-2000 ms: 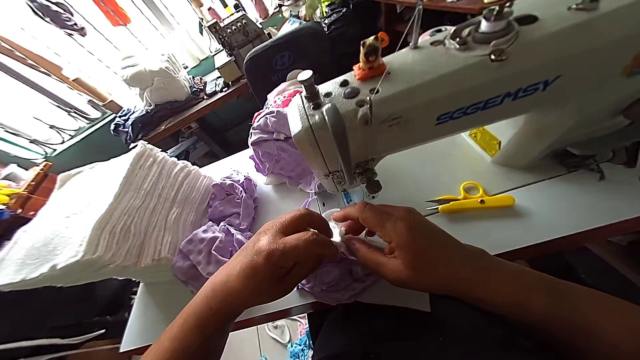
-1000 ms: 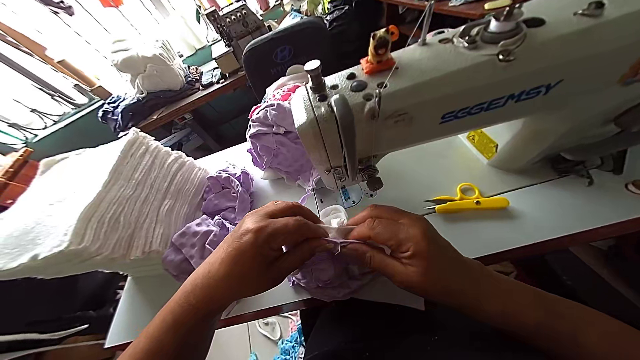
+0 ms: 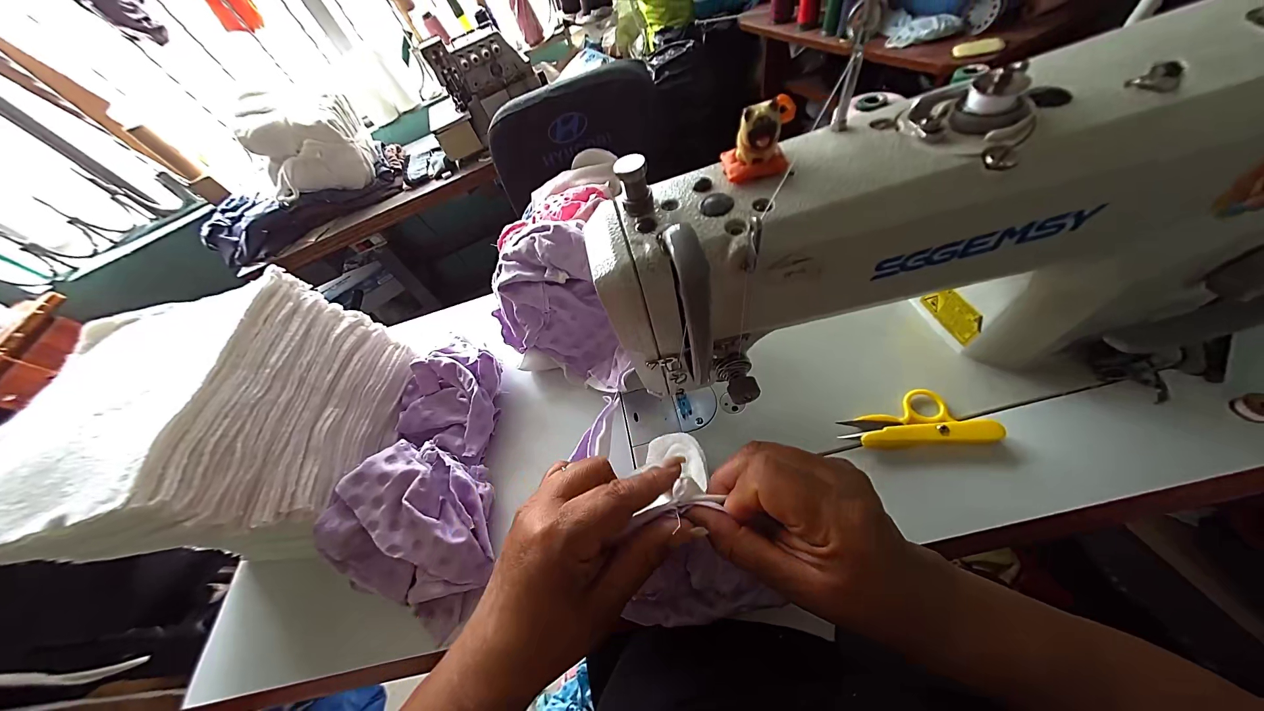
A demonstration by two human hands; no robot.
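Note:
Just in front of the needle area of a white industrial sewing machine (image 3: 839, 227), my left hand (image 3: 583, 533) pinches the edge of a small white fabric piece (image 3: 677, 464) joined to purple dotted fabric (image 3: 701, 583). My right hand (image 3: 820, 523) pinches the same edge from the other side, its fingers near those of my left. The purple fabric hangs below both hands, partly hidden by them. Yellow thread snips (image 3: 933, 432) lie on the white table to the right of the machine's head.
A tall stack of white cloth (image 3: 247, 425) stands at the left, beside bunched purple fabric (image 3: 415, 523). More purple fabric (image 3: 558, 296) is heaped behind the needle. A small dog figurine (image 3: 758, 138) sits on the machine arm. A dark chair (image 3: 573, 118) is beyond the table.
My fingers have shifted along the pinched edge, and the white piece now stands up between my hands, where two seconds ago it was mostly covered by them.

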